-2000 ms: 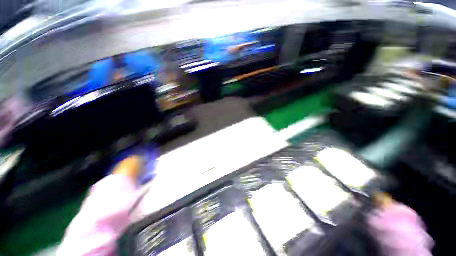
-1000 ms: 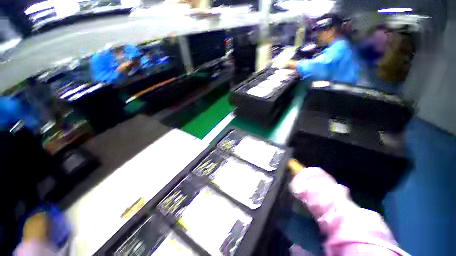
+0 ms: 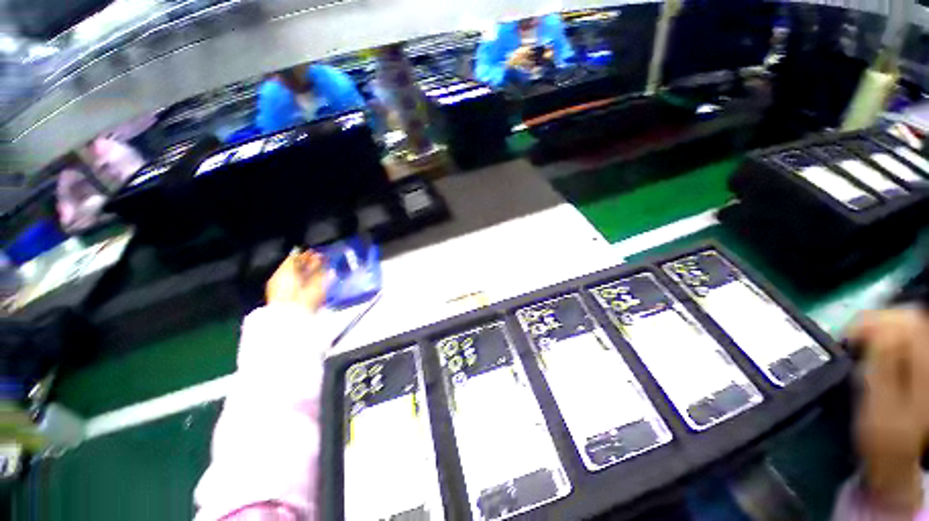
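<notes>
A black foam tray (image 3: 601, 486) with phone housings (image 3: 596, 392) side by side in its slots lies in front of me, black camera ends at the far side. A small blue bin (image 3: 351, 273) sits on the white sheet (image 3: 509, 254) beyond the tray's left end. My left hand (image 3: 297, 280) is at the bin's left side; whether its fingers hold anything is too small to tell. My right hand (image 3: 892, 382) is at the right edge of the picture, beside the tray's right end, blurred; its fingers look curled and their contents cannot be told. A thin dark stick (image 3: 357, 317) lies beside the bin.
More black trays with phones stand at the right (image 3: 843, 209) and at the far left (image 3: 280, 188). A small tan object (image 3: 469, 299) lies on the white sheet behind my tray. People in blue sleeves work across the line; a pink sleeve shows at the far left.
The view has swung back to the left from the right-hand side. The blue bin and my left hand appear farther up in the picture. My right hand has moved off the tray's end.
</notes>
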